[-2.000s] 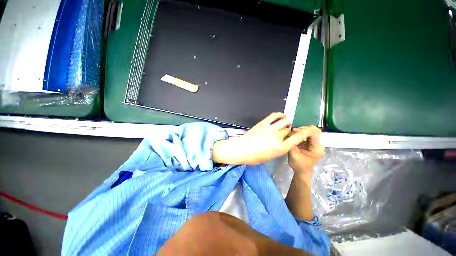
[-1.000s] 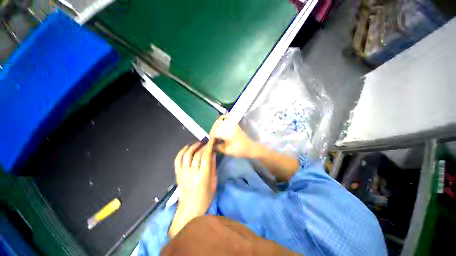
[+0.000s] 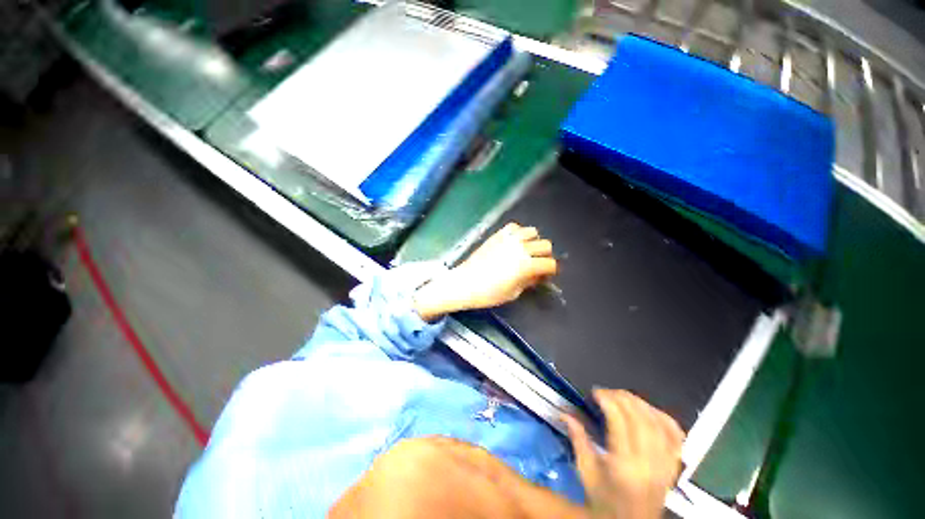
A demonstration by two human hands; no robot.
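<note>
The black sheet-metal panel (image 3: pixel 639 304) lies on the green bench, with a white strip (image 3: pixel 732 390) along its right edge. My left hand (image 3: pixel 497 269) is over the panel's left part, palm down with curled fingers. A small pale sliver, perhaps the cutter (image 3: pixel 553 292), shows just beyond its fingertips; the rest is hidden, and I cannot tell whether the fingers grip it. My right hand (image 3: pixel 634 451) is blurred at the near right corner, around the panel's near edge and by the strip's end. Its grip is unclear.
A bright blue box-like cover (image 3: pixel 705 137) stands behind the panel. A white-topped unit (image 3: pixel 380 91) with a blue edge and clear wrap is at the left. A small metal bracket (image 3: pixel 814 329) is at the right. Roller conveyors (image 3: pixel 751 51) run behind; a pale rail (image 3: pixel 274 221) borders the bench.
The view has swung left. My left hand has left the strip's corner and moved across the panel to where the cutter lay. My right hand remains near the corner.
</note>
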